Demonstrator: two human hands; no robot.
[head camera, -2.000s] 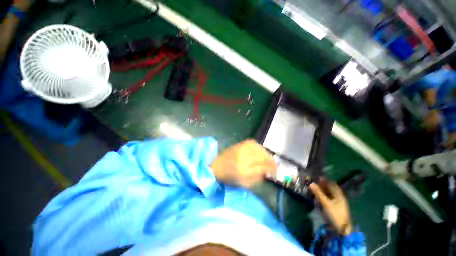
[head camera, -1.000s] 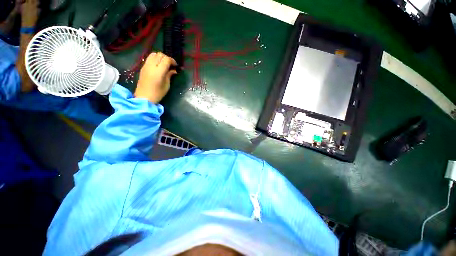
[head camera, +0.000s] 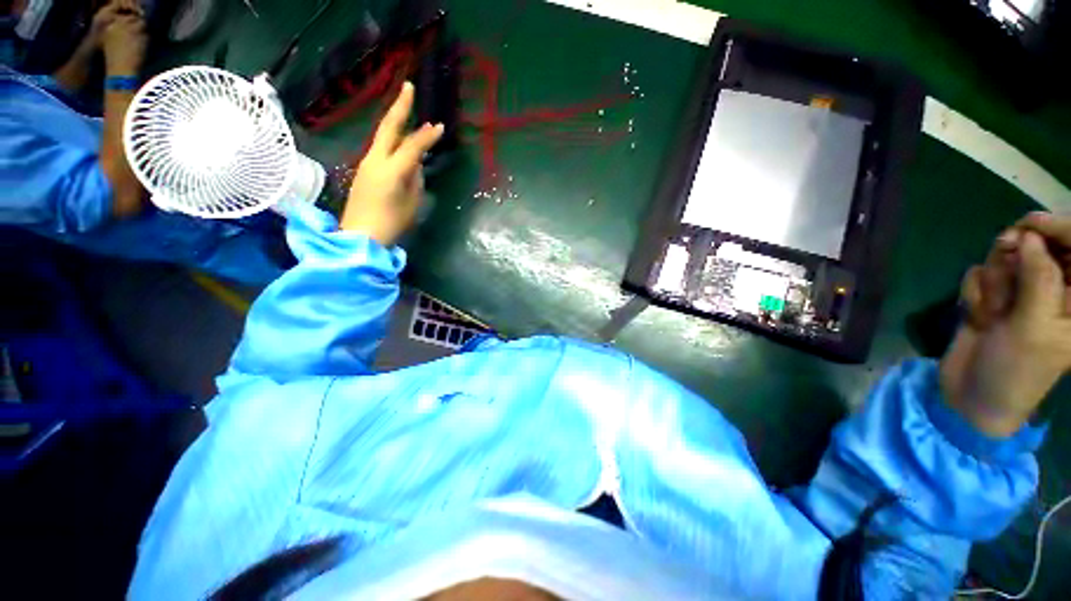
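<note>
The open tablet (head camera: 889, 211) lies tilted on the green bench, with its dark frame, silver-white panel (head camera: 775, 170) and exposed circuit board (head camera: 752, 282) at the end nearer me. My left hand (head camera: 385, 182) is over the left bench beside a black block (head camera: 442, 82) and red lead wires (head camera: 552, 115). Its fingers are spread and nothing shows in them. My right hand (head camera: 1012, 323) is raised to the right of the tablet, fingers bent together; whether it holds something small cannot be told. Neither hand touches the tablet.
A white fan (head camera: 202, 143) stands at the left. Another person's blue sleeve (head camera: 53, 153) and hands are at the upper left. A dark object (head camera: 934, 326) is partly hidden behind my right hand. A white edge rail (head camera: 992, 153) crosses behind the tablet. A white cable (head camera: 1036, 564) lies lower right.
Both hands were at the tablet two seconds ago; my left hand then moved to the black block and has now spread its fingers. My right hand has come into view at the right.
</note>
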